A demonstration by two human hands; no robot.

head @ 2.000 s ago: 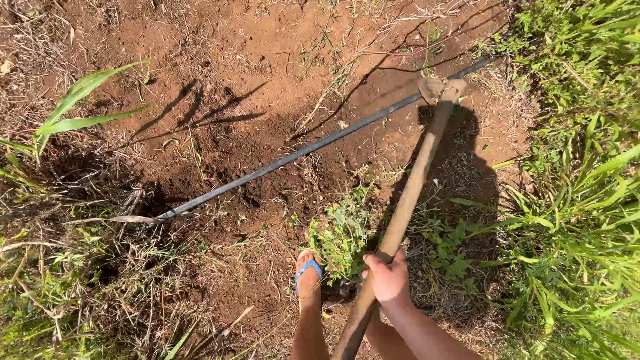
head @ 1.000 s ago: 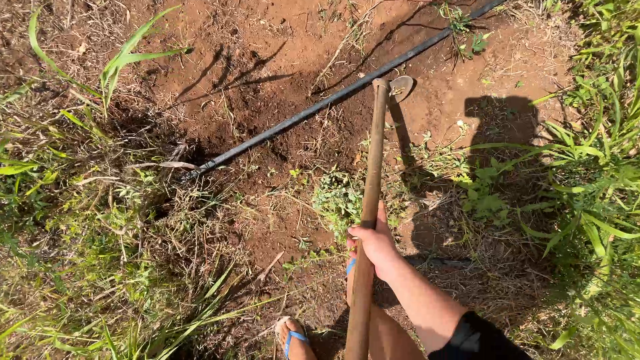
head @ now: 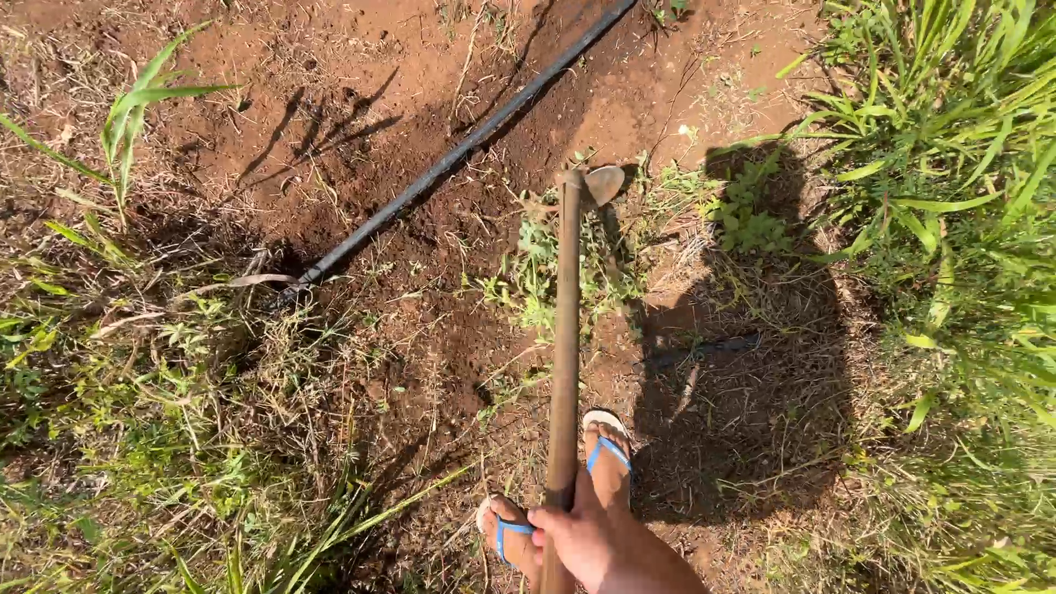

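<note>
My right hand [head: 582, 532] is closed around the wooden handle [head: 566, 330] of a hoe, low in the view. The handle runs up the middle to the small metal hoe head [head: 604, 185], which is over the ground beside a clump of uprooted-looking weeds [head: 536, 264]. Part of the clump is hidden behind the handle. My left hand is not in view. Both my feet, in sandals with blue straps [head: 609, 452], stand on the soil just above and left of the hand.
A black plastic pipe [head: 470, 147] lies diagonally across reddish soil. Tall green grass [head: 949, 198] grows on the right, and dry grass and weeds [head: 190, 396] cover the left. A dark shadow [head: 742, 396] falls right of my feet.
The hoe head was across the pipe two seconds ago; now it is on the near side, by the weed clump. Both sandalled feet now show more fully. The view has shifted.
</note>
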